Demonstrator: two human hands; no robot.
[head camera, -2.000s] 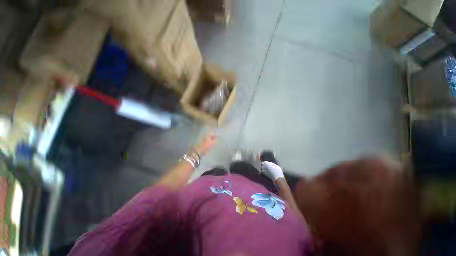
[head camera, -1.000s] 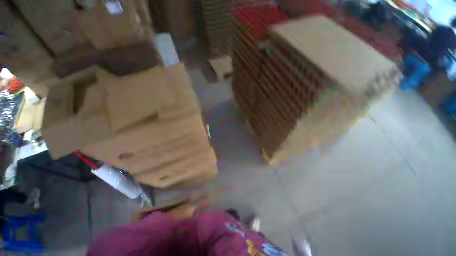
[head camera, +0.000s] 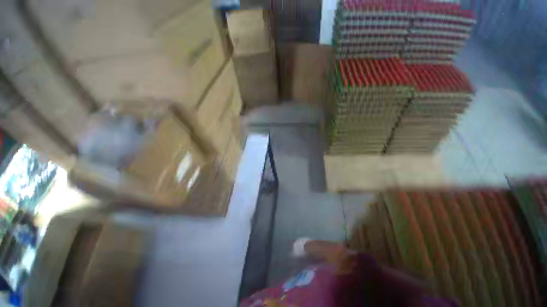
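My right hand (head camera: 300, 246), in a white glove, shows small and blurred at the lower middle, in front of my pink patterned top. Whether it holds anything cannot be told. My left hand is out of the picture. A white-topped table (head camera: 192, 255) lies in front and to the left. An open brown carton (head camera: 165, 159) with whitish clear plastic (head camera: 111, 138) in it is at its far end. Another brown carton (head camera: 114, 264) with an open top is at the lower left.
Large brown cartons (head camera: 138, 54) are stacked at the upper left. Stacks of flat red-and-tan cardboard pieces (head camera: 372, 120) stand on a pale base (head camera: 384, 171) at the upper right. More such stacks (head camera: 468, 240) are close at the lower right. Grey floor (head camera: 306, 210) runs between.
The view has swung and moved in among the cartons and stacks. The white table has come into view. The small floor carton and my left hand, seen two seconds ago, are out of view.
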